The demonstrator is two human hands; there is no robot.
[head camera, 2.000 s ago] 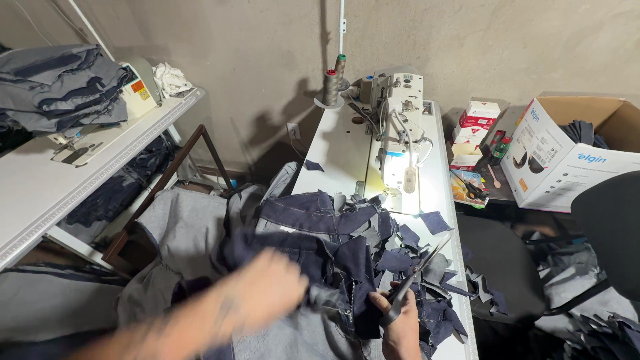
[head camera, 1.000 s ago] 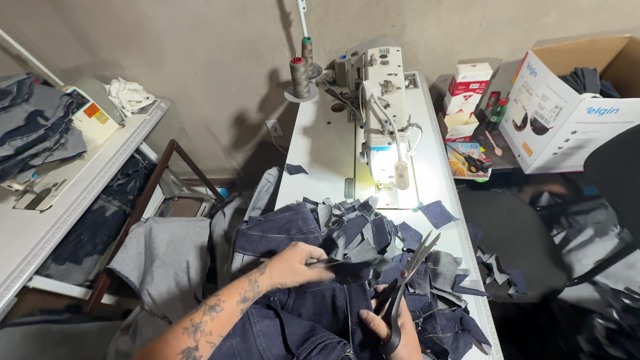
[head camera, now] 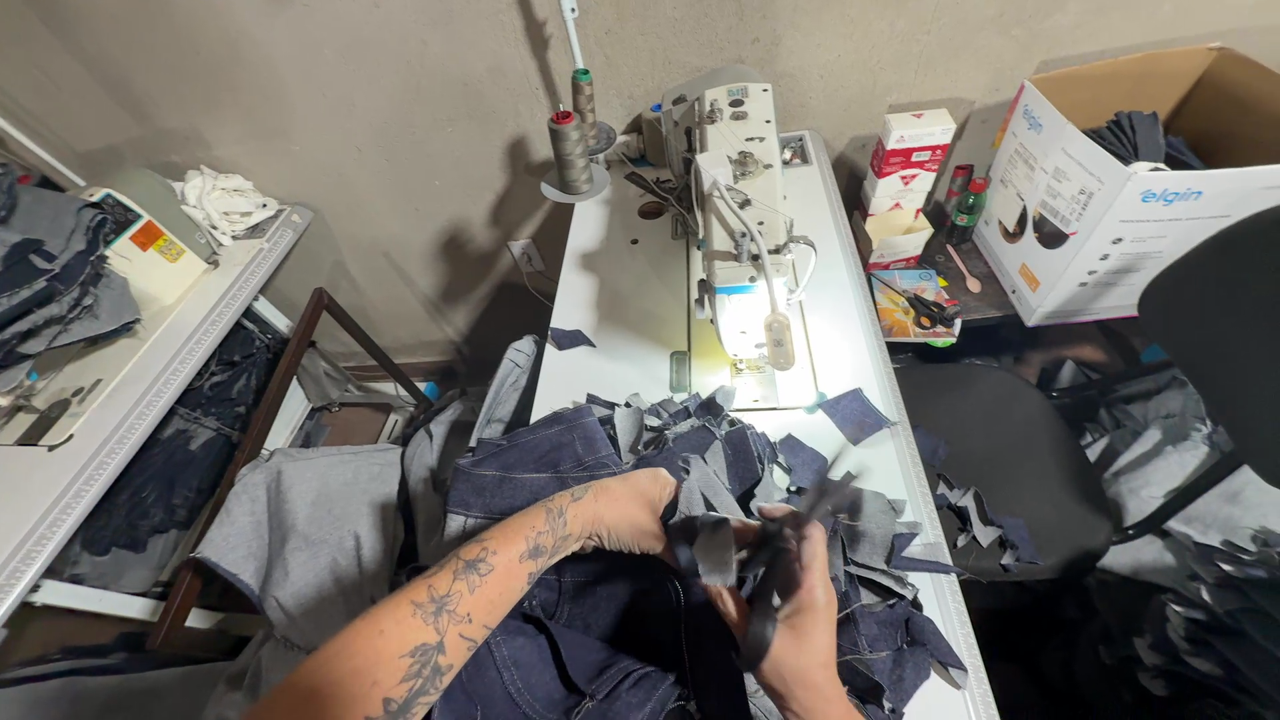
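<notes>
My left hand (head camera: 632,508) grips the dark denim garment (head camera: 570,650) near its upper edge. Close beside it on the right, my right hand (head camera: 790,600) holds black-handled scissors (head camera: 775,560), blurred, with the blades pointing up and to the right. A strip of denim hangs between the two hands; its exact hold is hard to make out. Cut denim scraps (head camera: 720,440) lie heaped beyond and to the right of my hands. Behind the heap stands a lit industrial sewing machine (head camera: 745,210).
Thread cones (head camera: 570,155) stand at the back left of the white table (head camera: 620,290). At the right are a black chair (head camera: 1000,450), a cardboard box (head camera: 1110,220), small boxes (head camera: 910,160) and other scissors (head camera: 925,305). A second sewing table (head camera: 240,290) with denim is at left.
My left hand has moved right, close to my right hand and the scissors. The scissors blades, apart a second ago, are now blurred.
</notes>
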